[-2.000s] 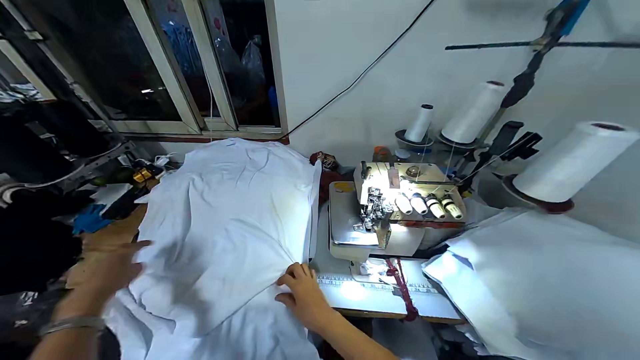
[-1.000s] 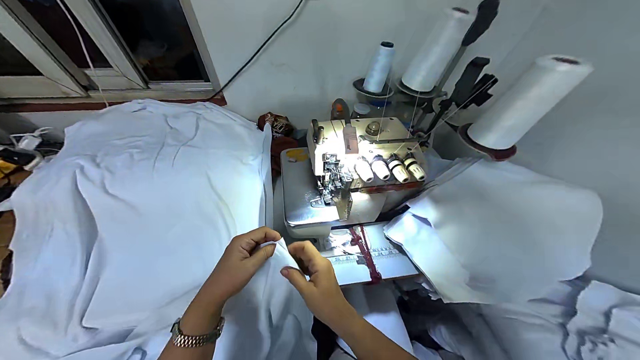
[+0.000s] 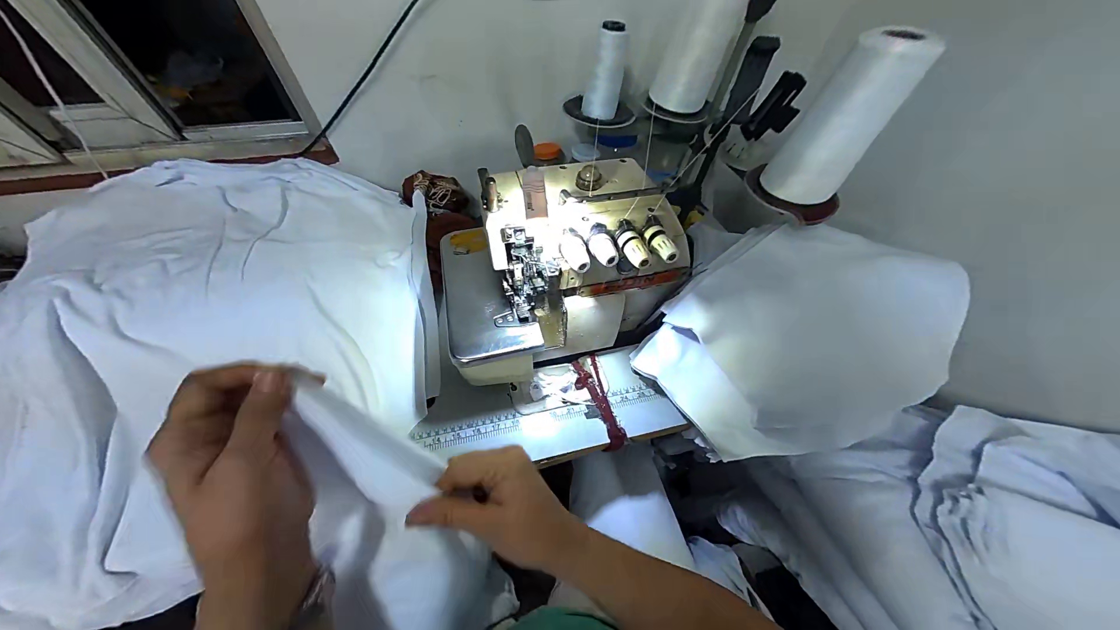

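Observation:
My left hand (image 3: 241, 472) pinches one end of a folded edge of white fabric (image 3: 367, 446), slightly blurred, at the lower left. Thumb and fingers of my right hand (image 3: 499, 503) grip the same edge farther right, so it stretches between both hands. Behind them a large spread of white cloth (image 3: 210, 289) covers the left side. An overlock sewing machine (image 3: 577, 245), its lamp lit, stands just beyond my right hand, with several tension dials on its front. Whether the held fabric joins the spread cloth cannot be told.
White thread cones (image 3: 853, 114) stand on holders behind the machine. A stack of cut white fabric pieces (image 3: 814, 332) lies to its right, above more heaped white cloth (image 3: 1032, 516). Dark red cord (image 3: 602, 402) is tied around the table's ruler-marked edge. A black cable (image 3: 367, 79) runs down the wall.
Two seconds ago my hands were apart over the spread cloth; one second ago they were close together on a bit of fabric. Now they are farther apart, the edge held between them.

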